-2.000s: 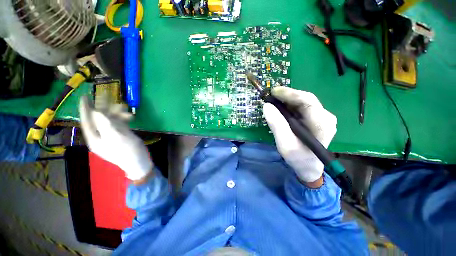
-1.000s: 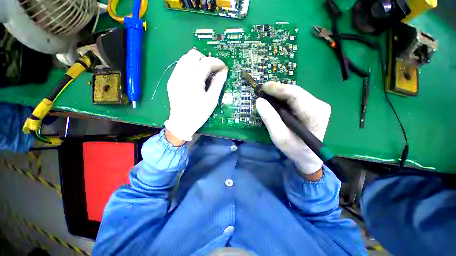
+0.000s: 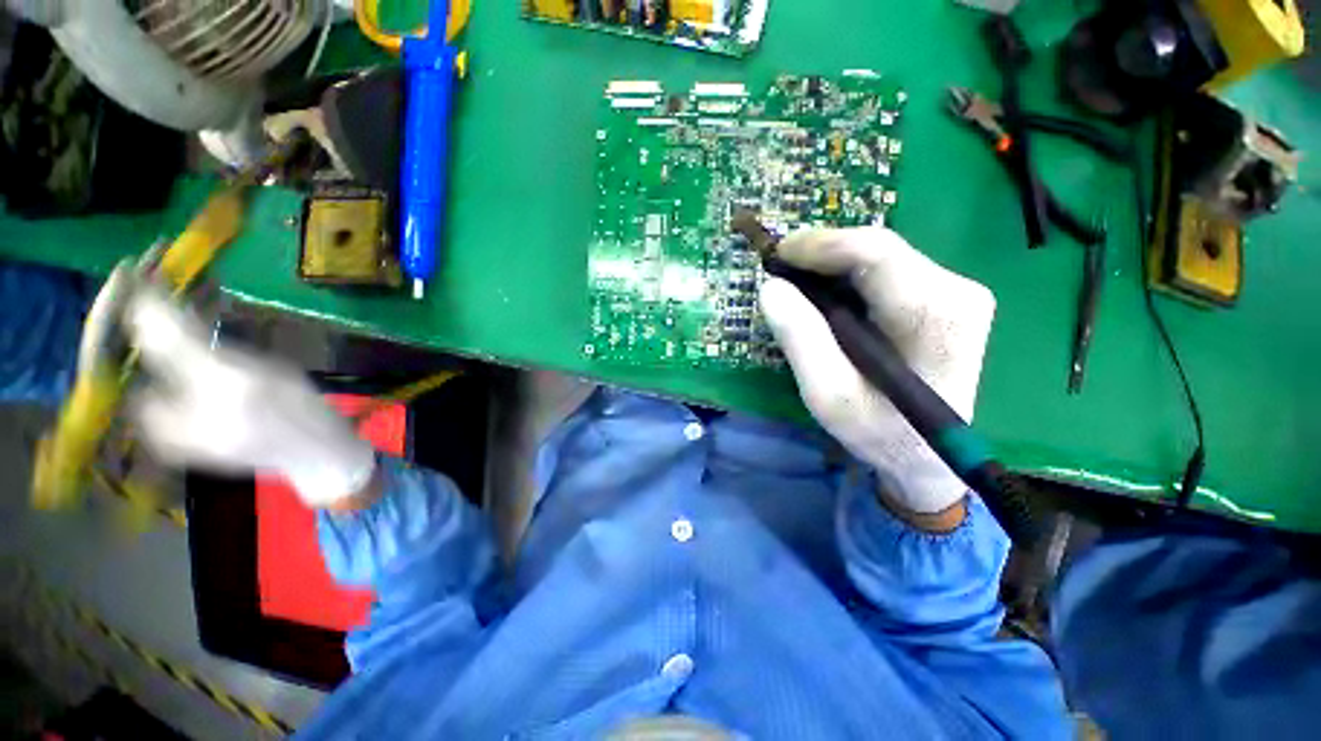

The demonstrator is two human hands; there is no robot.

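The green circuit board (image 3: 630, 188) lies flat on the green mat in front of me. My right hand (image 3: 891, 340), in a white glove, grips the black soldering iron (image 3: 906, 384). Its tip end is over the middle of the board, but whether it touches cannot be told. My left hand (image 3: 217, 391), also gloved and blurred by motion, is at the left beyond the mat's edge. Its fingers close around the yellow soldering iron (image 3: 210, 239), which slants down and left from the left iron stand (image 3: 355, 130). No solder wire can be made out.
The blue desoldering pump (image 3: 423, 159) lies right of the left sponge tray (image 3: 344, 236), with the fan (image 3: 138, 65) behind. A second board (image 3: 659, 18) is at the back. Side cutters (image 3: 1026, 167), a slim dark tool (image 3: 1085, 311), a cable and another sponge tray (image 3: 1202, 253) lie right.
My left hand has left the board, moved far left and taken hold of the yellow iron, which has shifted down and left. The black iron's tip end remains over mid-board. The view has shifted slightly.
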